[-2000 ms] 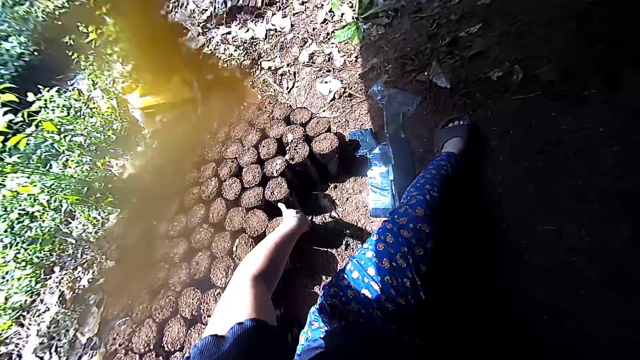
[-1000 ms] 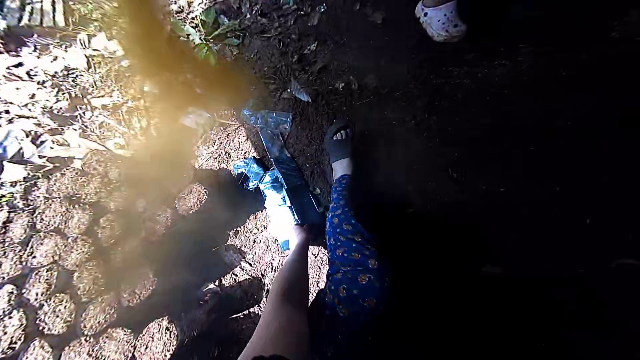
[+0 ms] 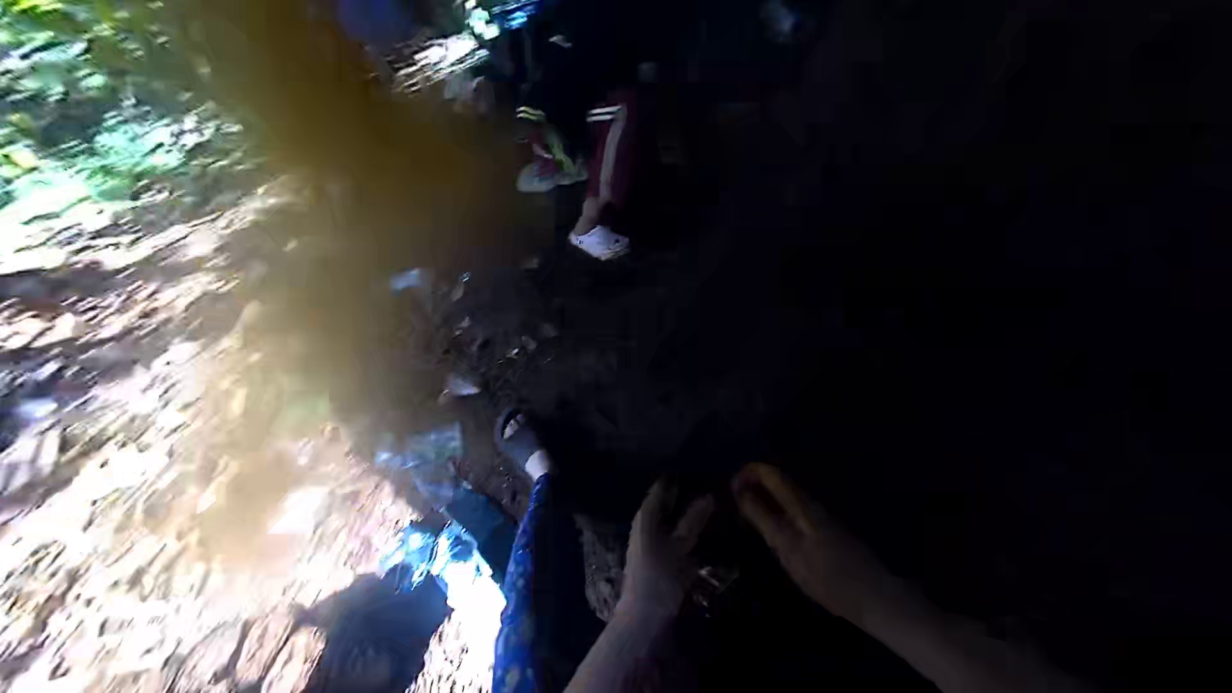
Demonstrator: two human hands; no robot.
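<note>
Both hands are in deep shadow at the lower middle of the view. My left hand [image 3: 666, 534] points away from me with its fingers bent; a dark area hides what, if anything, lies under them. Just to its right, my right hand [image 3: 778, 505] has curled fingers, and whether it holds something cannot be made out. A greyish, rough lump [image 3: 602, 568] shows beside my left wrist. To the left of my patterned blue trouser leg [image 3: 520, 597] lie blue and clear plastic bags [image 3: 448, 553], partly in bright sun.
My sandalled foot [image 3: 520, 438] stands on dark soil. Farther ahead, another person in dark red trousers [image 3: 611, 154] wears a white clog [image 3: 600, 243]. Sunlit, leaf-strewn ground [image 3: 173, 404] and green plants [image 3: 87, 115] are at the left. A brown blur covers part of the view.
The view has swung strongly to the right. One hand was by the plastic bags a second ago; now two hands show in the shade right of my leg. The other person's legs have come into view.
</note>
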